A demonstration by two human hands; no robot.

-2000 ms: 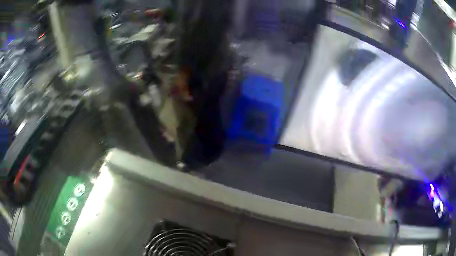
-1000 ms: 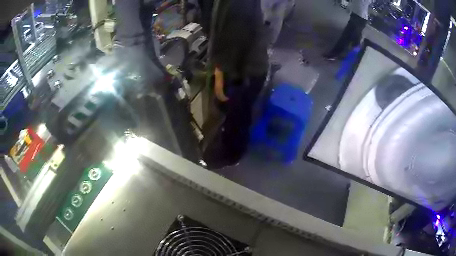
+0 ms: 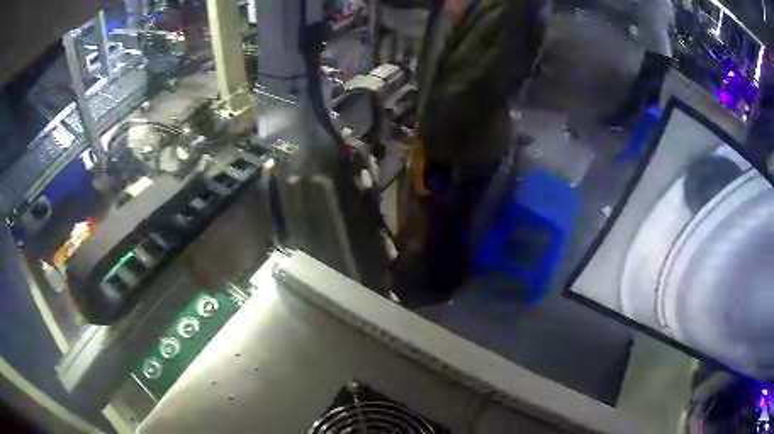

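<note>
Neither of my hands is in the picture. Several round ringed parts (image 3: pixel 188 326) lie in a row on a green conveyor belt (image 3: pixel 176 366) at the lower left. A pale metal machine cabinet (image 3: pixel 255 373) lies beside the belt, with a round black cooling fan (image 3: pixel 361 415) cut off by the bottom edge. A black cable chain (image 3: pixel 170 225) runs slanting above the belt. A large inspection monitor (image 3: pixel 679 246) at the right shows magnified grey-white rings.
A person in dark clothes (image 3: pixel 475 93) stands beyond the cabinet, next to a blue stool (image 3: pixel 530 229). Another person (image 3: pixel 649 68) is farther back at the upper right. An off-white post (image 3: pixel 227 55) and a grey column (image 3: pixel 293 110) rise behind the belt. Violet light glares at the right.
The view has swung, so the cabinet, monitor and stool sit farther right and lower than one second ago. The bright glare by the belt is gone, and the cable chain shows more clearly.
</note>
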